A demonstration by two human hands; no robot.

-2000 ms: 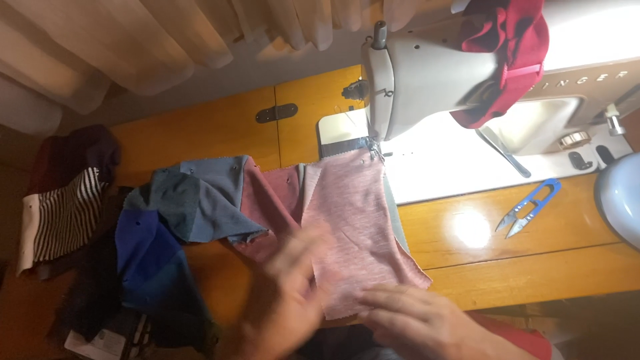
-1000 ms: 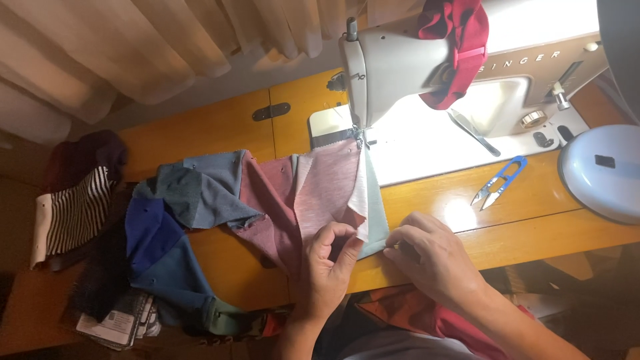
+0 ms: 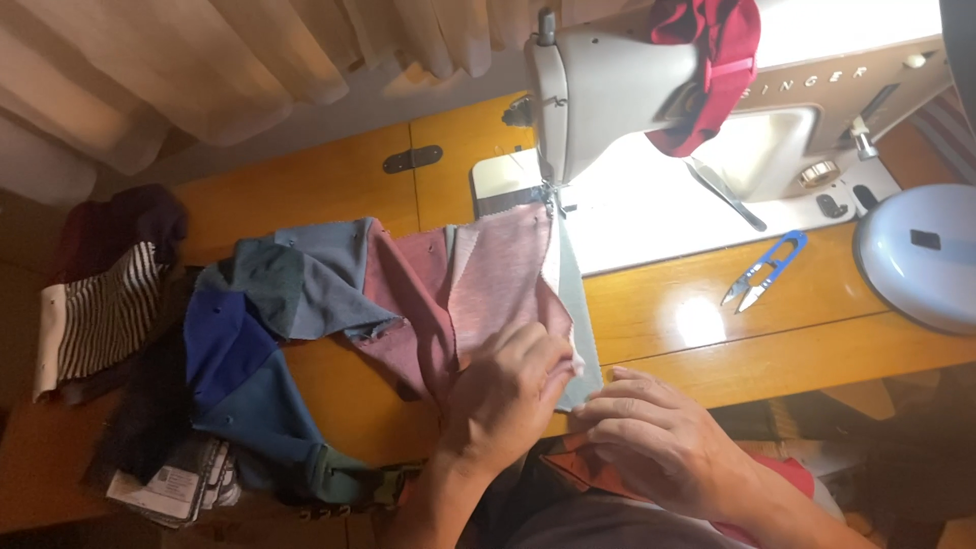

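A pale pink fabric piece point(image 3: 503, 267), joined to a strip of blue, grey and mauve patches point(image 3: 328, 282), lies with its top edge at the needle area of a Singer sewing machine point(image 3: 618, 91). My left hand point(image 3: 511, 389) pinches the pink piece's lower right corner and lifts its edge. Beneath it, a grey-green fabric piece point(image 3: 576, 305) shows along the right side. My right hand point(image 3: 648, 427) rests its fingertips by the lower corner of that grey-green piece; whether it grips the cloth I cannot tell.
Blue-handled thread snips point(image 3: 766, 271) lie on the wooden table point(image 3: 648, 335), beside a round light-blue lidded object point(image 3: 923, 259). Tweezers point(image 3: 728, 194) rest on the machine bed. Red fabric point(image 3: 713, 76) drapes over its arm. Striped cloth point(image 3: 110, 328) and printed papers point(image 3: 164, 488) are at the left.
Two seconds ago both hands were over the lower pink fabric. Its right edge has since been folded back, uncovering more of the grey-green piece. My right hand has moved to the right.
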